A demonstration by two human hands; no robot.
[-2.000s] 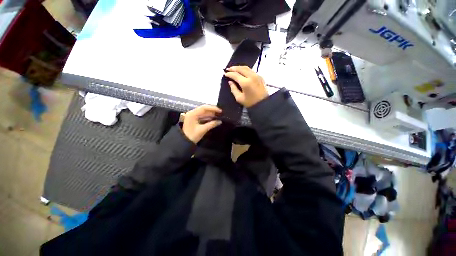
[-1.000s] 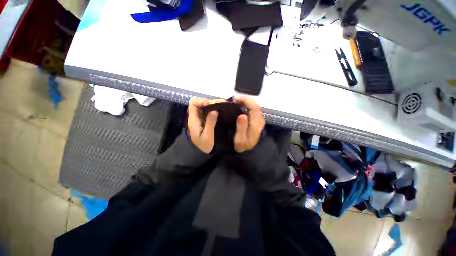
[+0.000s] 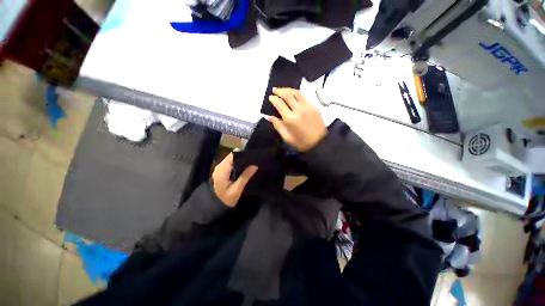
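Note:
Small dark fabric pieces run in a chain from the table top over its front edge to my lap. One piece (image 3: 323, 56) lies on the table left of the needle area, with another dark piece (image 3: 282, 79) beside it. My right hand (image 3: 299, 119) has its fingertips on the pieces at the table edge. My left hand (image 3: 229, 180) grips a dark piece (image 3: 263, 170) below the edge, thumb on top. Part of the pieces is hidden under my right hand.
The sewing machine (image 3: 478, 54) stands at the right. Thread snips (image 3: 409, 102), an orange-handled tool (image 3: 419, 88) and a dark keypad object (image 3: 440, 100) lie beneath its head. A blue tie strip (image 3: 209, 26) and dark pieces lie at the back left. Striped cloth bundles are below.
My hands have moved apart, the right up to the table edge, the left lower with a piece. The chained pieces on the table have shifted and turned.

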